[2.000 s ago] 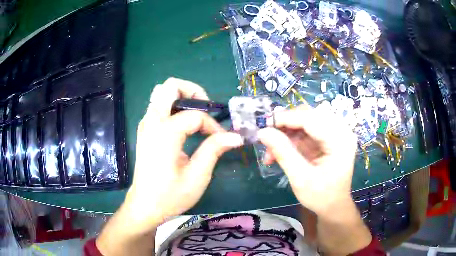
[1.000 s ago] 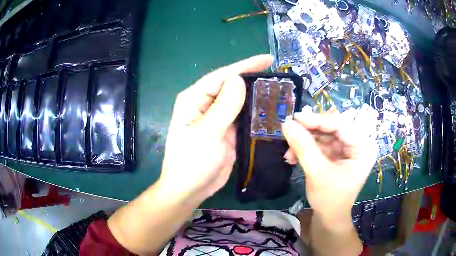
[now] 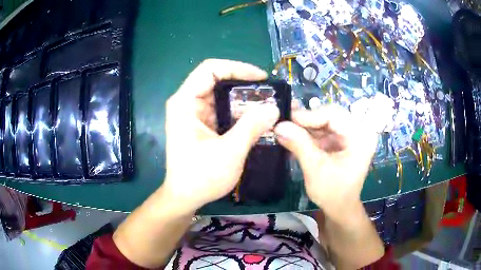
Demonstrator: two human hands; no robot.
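Observation:
A black housing point(image 3: 266, 174) is upright in front of me, its long side pointing toward me. A silvery-brown circuit board point(image 3: 253, 95) lies in its upper part, partly covered by my left thumb. An orange flex cable point(image 3: 238, 187) shows at the housing's lower left. My left hand point(image 3: 203, 137) holds the housing from the left, thumb pressed on the board. My right hand point(image 3: 335, 153) is at the housing's right edge, its thumb and finger touching that edge beside the board.
A black blister tray point(image 3: 103, 124) is at left. A pile of board assemblies point(image 3: 393, 31) with orange strips lies on clear plastic at right, with a small green part point(image 3: 418, 134) in it. A black fan point(image 3: 468, 63) is at the right edge. Red objects point(image 3: 50, 215) are on the floor.
The board was between both hands' fingertips, then appeared in the upper part of the housing. Since then my left thumb has moved onto the board, and the housing has shifted left in view.

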